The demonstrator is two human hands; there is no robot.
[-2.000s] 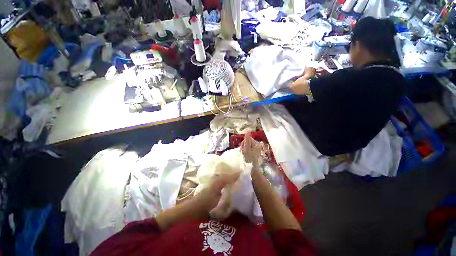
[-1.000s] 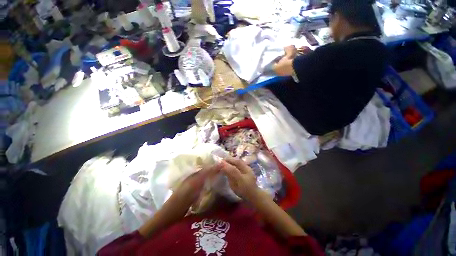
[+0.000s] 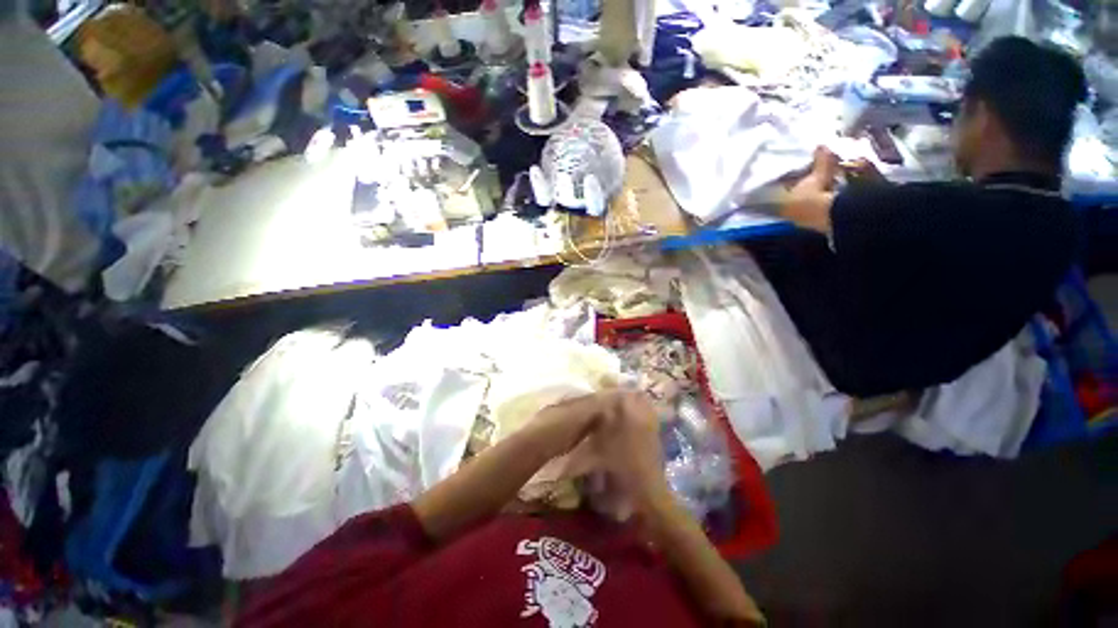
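A cream garment piece lies crumpled at my hands, on top of the heap of white and cream cloth below the table edge. My left hand and my right hand are close together over the right end of the heap, beside the red crate. They overlap and are blurred. Some pale cloth shows beneath them, but their fingers and what they hold cannot be made out.
A red crate with crumpled pale bits and clear plastic stands right of the heap. Long white panels hang beside it. A person in black works white cloth at right. An overlock machine and small fan stand on the table.
The view has shifted, so the scene sits further right. My hands, apart two seconds ago and meeting one second ago, now overlap. The cream cloth is lower and more hidden beneath them.
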